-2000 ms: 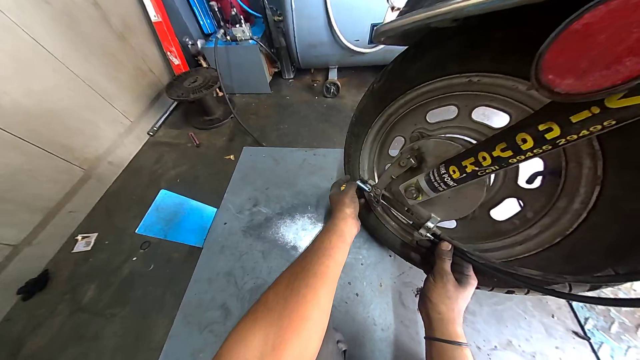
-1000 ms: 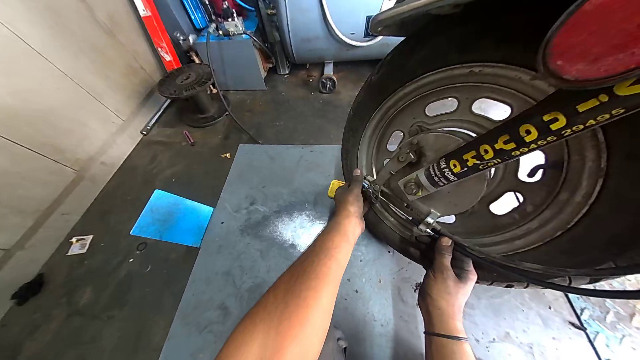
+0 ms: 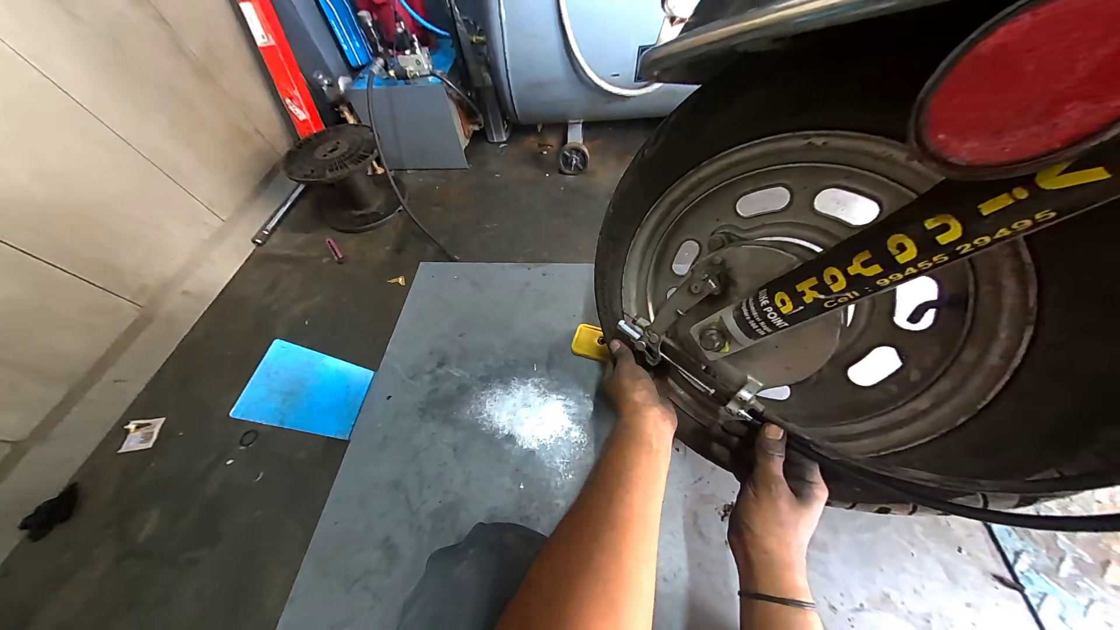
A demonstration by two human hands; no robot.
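A steel wheel (image 3: 971,350) with a black tyre stands on the right, with a brake cable (image 3: 866,472) running to its hub. My left hand (image 3: 634,385) is at the rim's lower left, fingers against the metal end fitting (image 3: 643,337) of the brake linkage; its grip is partly hidden. Beside those fingers a yellow object (image 3: 590,342) shows, its kind unclear. My right hand (image 3: 774,490) holds the cable just below the metal cable clamp (image 3: 744,398), thumb on top. A black swingarm (image 3: 875,262) bearing yellow writing crosses the wheel.
Below lies a grey platform (image 3: 455,350) with a white powdery patch (image 3: 538,420). A blue sheet (image 3: 302,389) lies at its left edge. Farther back are a cable spool (image 3: 337,166), a grey box (image 3: 416,127) and a tank (image 3: 560,79) on small wheels. A red reflector (image 3: 1024,79) hangs upper right.
The left hand has shifted slightly lower at the linkage, leaving more of the metal end fitting in sight. The right hand stays at the cable. A dark clothed knee has come into view at the bottom.
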